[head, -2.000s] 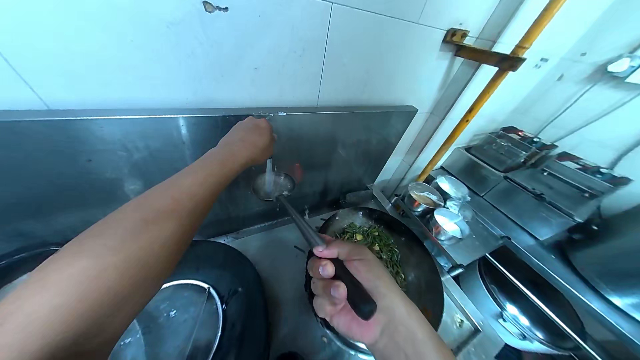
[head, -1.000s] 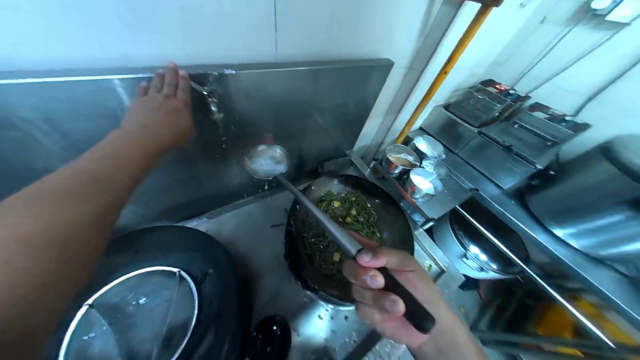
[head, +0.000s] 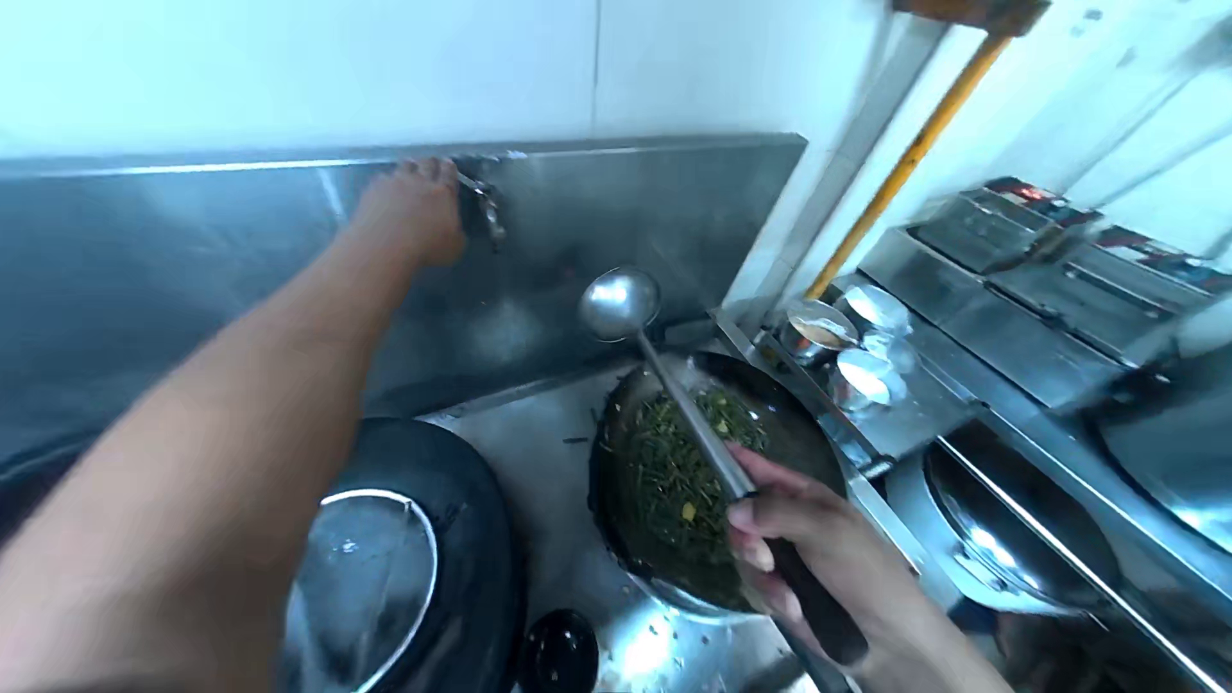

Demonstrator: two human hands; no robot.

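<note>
My right hand (head: 794, 539) grips the dark handle of a long metal ladle (head: 621, 303), whose bowl is over the far left side of a black wok (head: 799, 423). Chopped green vegetables (head: 683, 452) with a few yellow pieces lie in the wok. My left hand (head: 414, 207) is at a small metal faucet (head: 489, 207) on the steel backsplash; its fingers are bunched near the top edge, and whether they grip the faucet cannot be told. The ladle's bowl looks empty.
At the lower left stands a second black wok (head: 481, 539) with a wire-rimmed strainer (head: 433, 568). Metal seasoning containers (head: 818, 332) sit right of the cooking wok, near a large pot (head: 910, 510). A yellow pipe (head: 910, 164) rises behind them.
Two seconds ago my left hand was near the ladle's bowl with water running into it; one second ago it was at the faucet's left. The whitish content of the bowl no longer shows.
</note>
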